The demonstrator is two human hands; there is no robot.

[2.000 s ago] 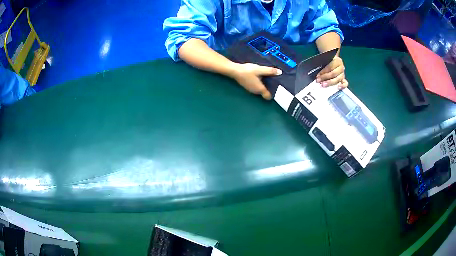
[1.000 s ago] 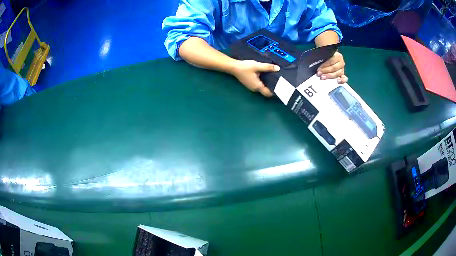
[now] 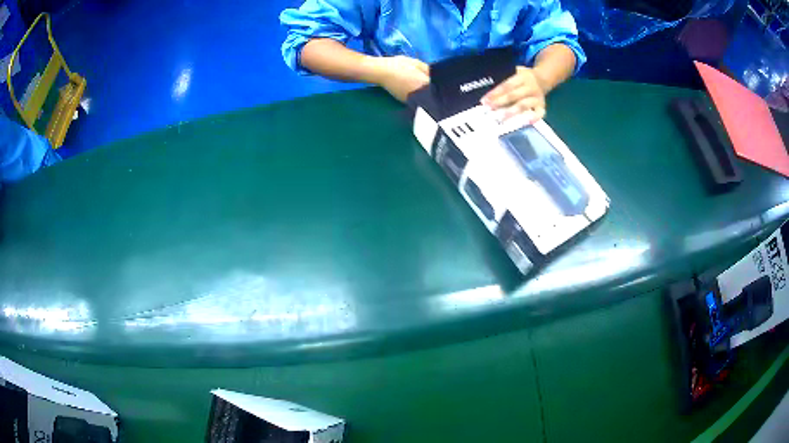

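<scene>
Neither of my own hands is in view. A white and black retail box [image 3: 536, 186] with a device picture lies tilted on the glossy dark green bench [image 3: 259, 199]. A person in a light blue smock [image 3: 450, 30] faces me from across the bench and handles it. One of that person's hands [image 3: 519, 95] lies on the upper part of the box, below the raised black flap [image 3: 471, 82]. Their other hand [image 3: 407, 78] is at the box's open end, its fingers partly hidden behind the flap. The box is slightly blurred.
A black foam insert [image 3: 709, 143] and a salmon sheet [image 3: 744, 112] are at the right. A BT box [image 3: 761, 285] and a foam tray with a blue-trimmed tester [image 3: 714, 316] and red leads [image 3: 702, 372] ride the green belt [image 3: 450, 389]. More boxes [image 3: 290, 411] [image 3: 73, 402] stand lower left.
The person's hands and the box have moved left. The black foam with the blue-trimmed tester, earlier outside the open end, no longer shows. The boxes and tray on the belt have shifted slightly left.
</scene>
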